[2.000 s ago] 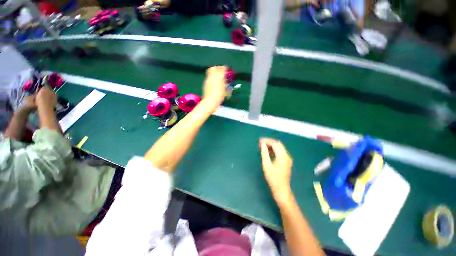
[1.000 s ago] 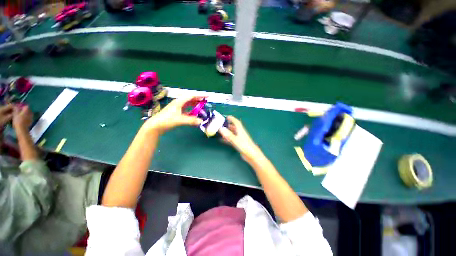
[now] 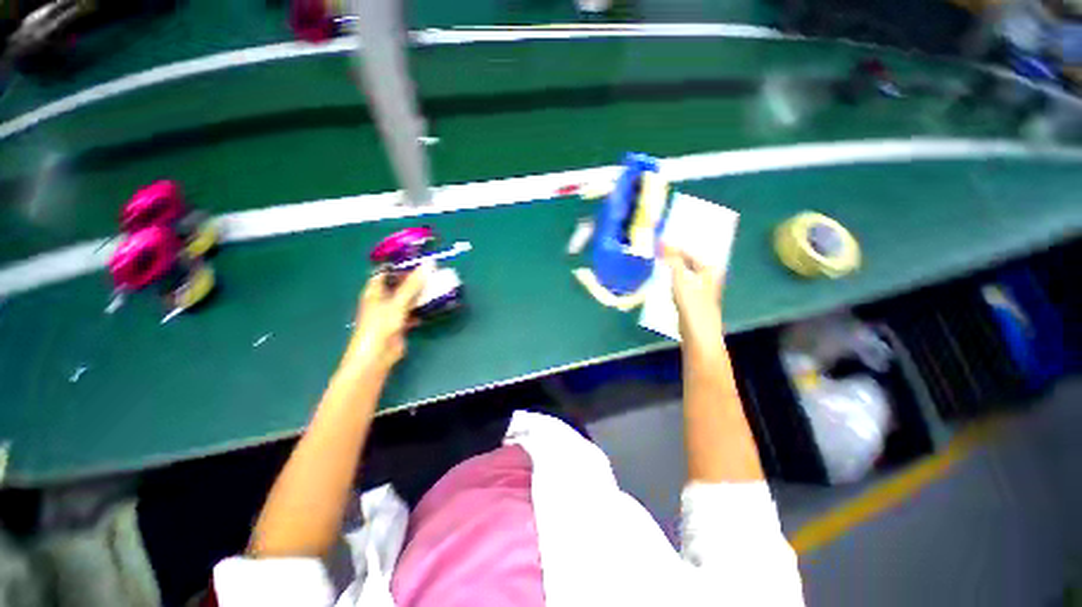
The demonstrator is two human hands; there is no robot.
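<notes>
My left hand (image 3: 386, 311) holds a motor assembly (image 3: 434, 292) just above the green bench (image 3: 534, 315). Its magenta ring (image 3: 405, 244) points up and away, with a pale wrap and white leads on the body. My right hand (image 3: 691, 282) is at the near right side of the blue tape dispenser (image 3: 616, 243), over the white sheet (image 3: 717, 225). Its fingertips are near the tape end; blur hides whether they grip tape. A cream tape roll sits in the dispenser.
Two magenta-ringed units (image 3: 145, 256) stand at the left. A loose yellow tape roll (image 3: 818, 244) lies at the right. A grey post (image 3: 394, 101) rises at the white rail (image 3: 498, 192). A green conveyor (image 3: 570, 107) runs behind. Bins with plastic bags (image 3: 845, 409) are below right.
The view has turned right. My left hand took a unit from the rail area and now holds it alone. My right hand has left the unit and moved right to the tape dispenser.
</notes>
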